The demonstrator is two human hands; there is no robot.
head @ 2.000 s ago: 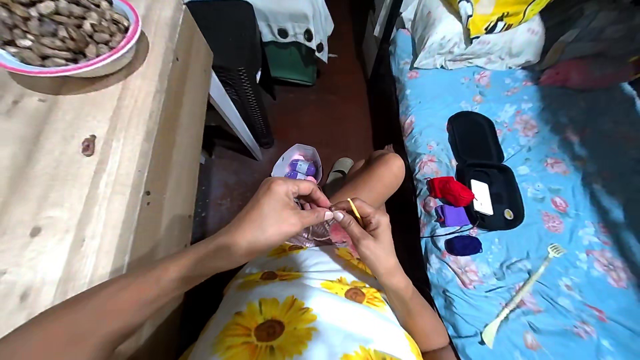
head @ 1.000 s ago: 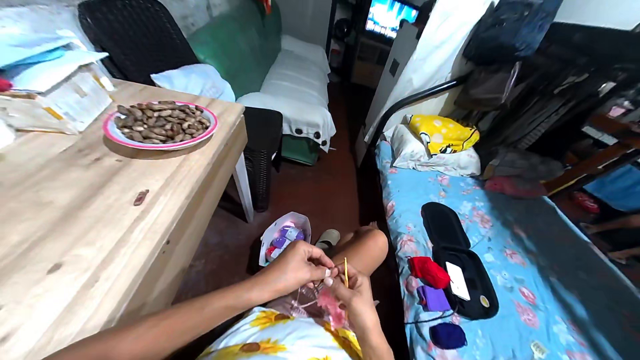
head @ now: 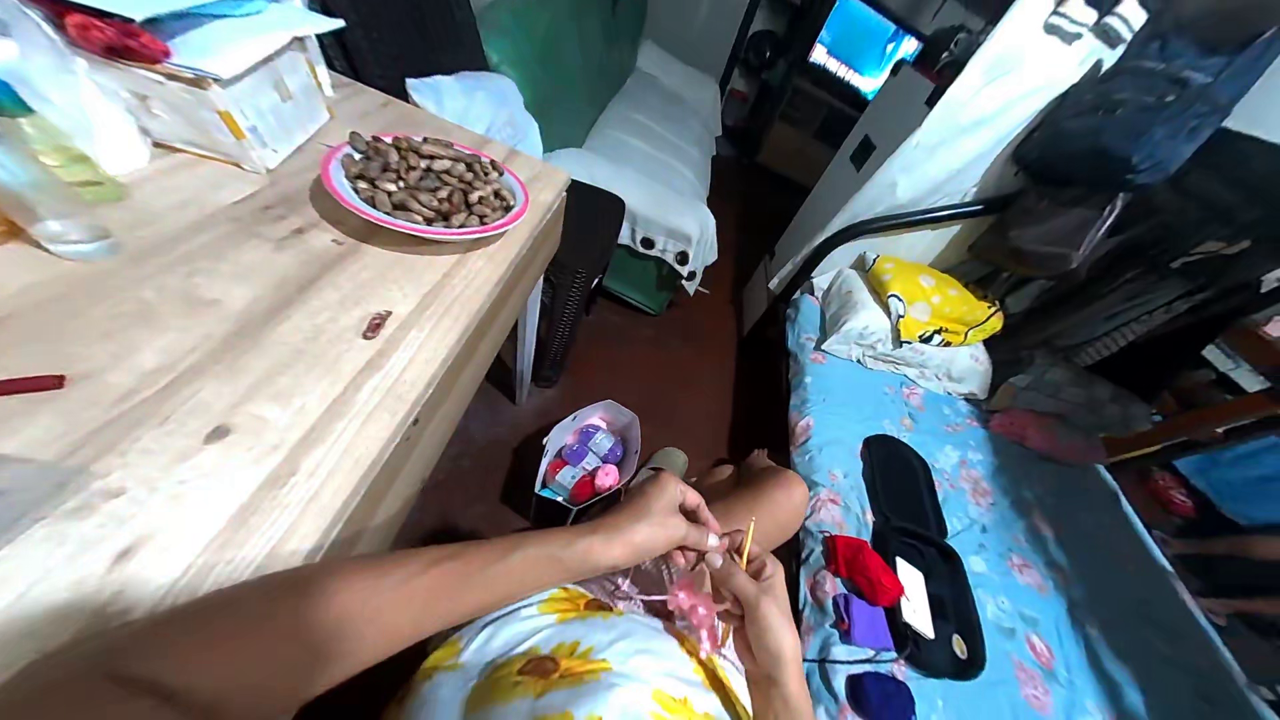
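My left hand (head: 665, 525) pinches something small, perhaps pink yarn, its fingertips meeting those of my right hand (head: 755, 590) above my lap. A yellow crochet hook (head: 748, 543) stands up from my right hand's grip. Pink crochet work (head: 695, 612) hangs below the fingers, over a sunflower-print cloth (head: 540, 665). Balls of yarn (head: 592, 447) in purple, red and pink fill a white container (head: 628, 425) beyond my left wrist. On the bed to the right are red yarn (head: 862, 570), purple yarn (head: 862, 622), dark blue yarn (head: 880, 695) and an unzipped black case (head: 955, 575).
A wooden table (head: 250, 330) at left bears a pink-rimmed bowl (head: 333, 190) of brown pods or nuts and a white box (head: 235, 110). A blue floral bed (head: 1010, 520) runs along the right, with a yellow pillow (head: 930, 300). Beyond is a white-covered seat (head: 650, 130).
The view has tilted up, bringing in more of the room. Both hands stay together at the crochet work, and the pink piece shows more plainly below the fingers.
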